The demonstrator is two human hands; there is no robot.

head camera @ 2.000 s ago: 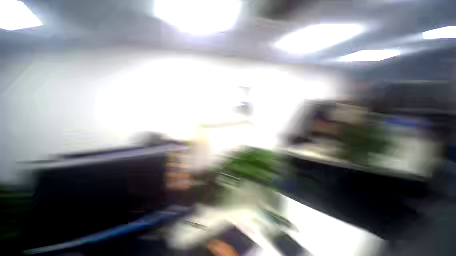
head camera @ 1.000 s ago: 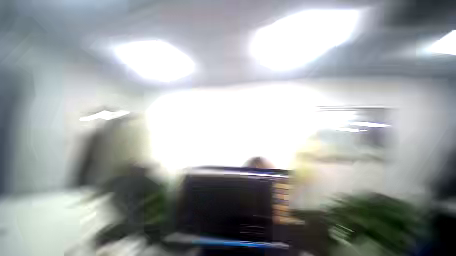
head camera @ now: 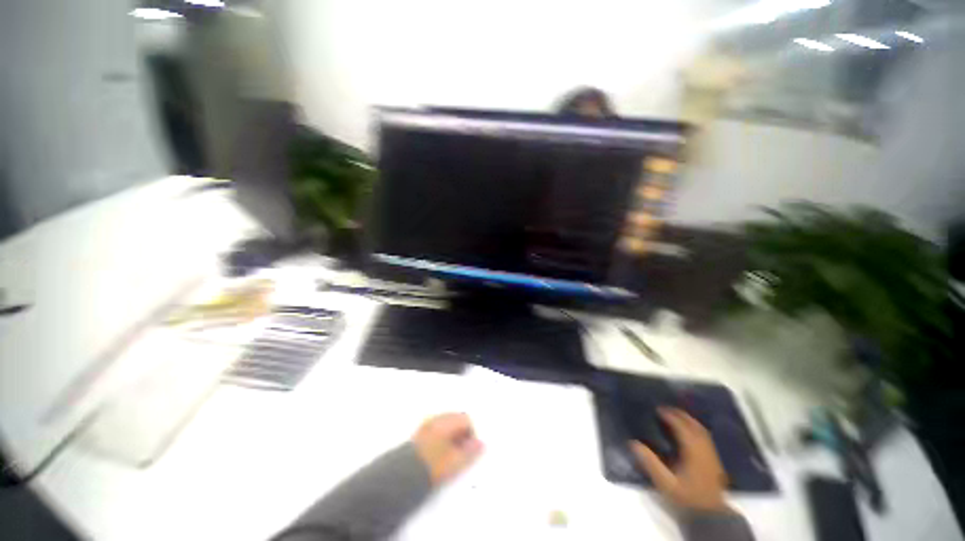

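My right hand (head camera: 688, 460) lies over a dark mouse (head camera: 658, 433) on the black mouse pad (head camera: 741, 439), fingers forward; the mouse is mostly hidden under it. My left hand (head camera: 447, 446) rests with curled fingers on a white paper sheet (head camera: 540, 433) in front of the keyboard; blur hides whether it holds anything. The monitor (head camera: 503, 201) shows a black window with orange buttons at its right edge. The black keyboard (head camera: 413, 338) lies below it.
A grey calculator (head camera: 284, 347) and yellow loops (head camera: 228, 304) lie left of the keyboard. A phone-like dark slab (head camera: 834, 507), a teal item (head camera: 822, 428) and dark-handled tools (head camera: 862, 465) lie right of the pad. Plants (head camera: 847, 275) flank the monitor. A head top (head camera: 587, 103) shows behind it.
The view has swung down from the ceiling lights and wall to the desk. Both hands, the pad, the paper and the keyboard now show; no hand was clearly visible before.
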